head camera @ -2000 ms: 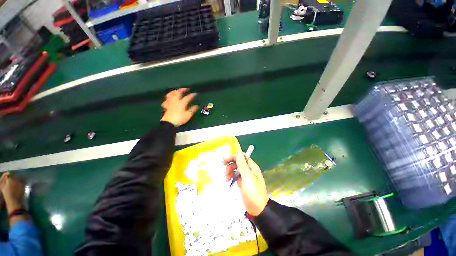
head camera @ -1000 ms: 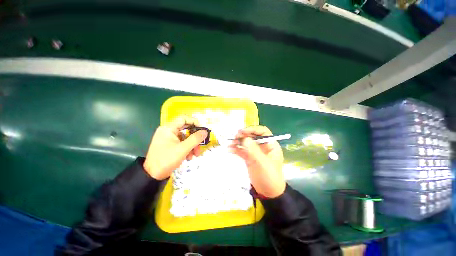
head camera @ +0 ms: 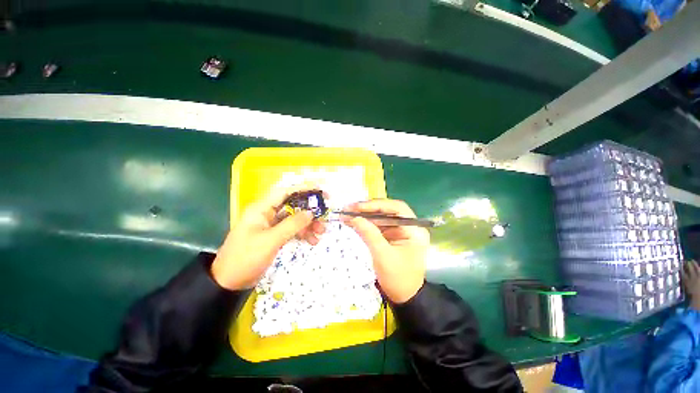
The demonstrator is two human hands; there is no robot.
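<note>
My left hand (head camera: 257,242) holds a small black electronic unit (head camera: 311,203) with white and yellow patches over the yellow tray (head camera: 265,349). My right hand (head camera: 397,249) grips thin dark tweezers (head camera: 384,218). Their tip points left and is at the right side of the unit; whether it touches cannot be told. Small white parts (head camera: 318,276) with dark and bluish specks fill the tray below both hands.
Black units (head camera: 213,67) lie on the green belt (head camera: 307,84) beyond the white rail (head camera: 192,117). At right are amber film (head camera: 464,232), a wire spool (head camera: 554,315), stacked clear blister trays (head camera: 606,238) and a slanting post (head camera: 568,115). A person's blue sleeve (head camera: 675,349) shows lower right.
My left hand has left the belt and now holds a black unit over the tray. The tweezers have moved to the unit's side. The view has tilted down, and belt units appear further left than one second ago.
</note>
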